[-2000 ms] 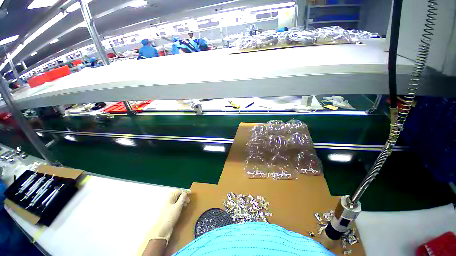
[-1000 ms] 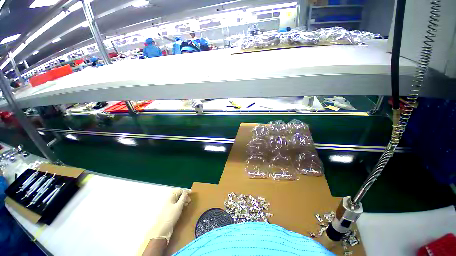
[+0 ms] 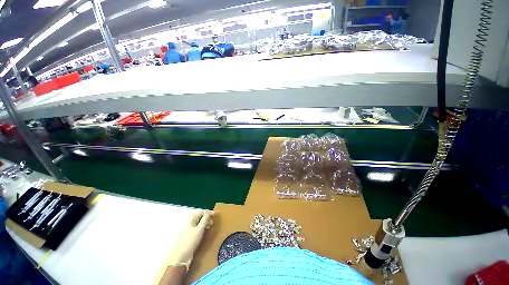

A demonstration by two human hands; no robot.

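Observation:
My left hand (image 3: 192, 236), in a cream glove, rests at the left edge of the cardboard sheet (image 3: 329, 222) with its fingers curled; whether it holds anything cannot be told. My right hand is not clearly visible; a small skin-toned patch shows under the tip of the upright silver and black screwdriver (image 3: 384, 244). A pile of small silver metal parts (image 3: 276, 230) lies on the cardboard beside a round dark dish (image 3: 238, 247), partly hidden by my blue sleeve or gown. A smaller silver pile (image 3: 363, 242) lies around the screwdriver tip.
Clear plastic domed trays (image 3: 315, 167) stand on the cardboard over the green conveyor (image 3: 184, 181). A black tray with long silver pieces (image 3: 47, 214) is at left, a red block (image 3: 490, 275) at right. A white shelf (image 3: 251, 80) crosses above; a coiled spring (image 3: 474, 61) hangs right.
My left hand and the screwdriver show no clear movement. The distant workers have shifted, and a figure in blue now shows at the back right.

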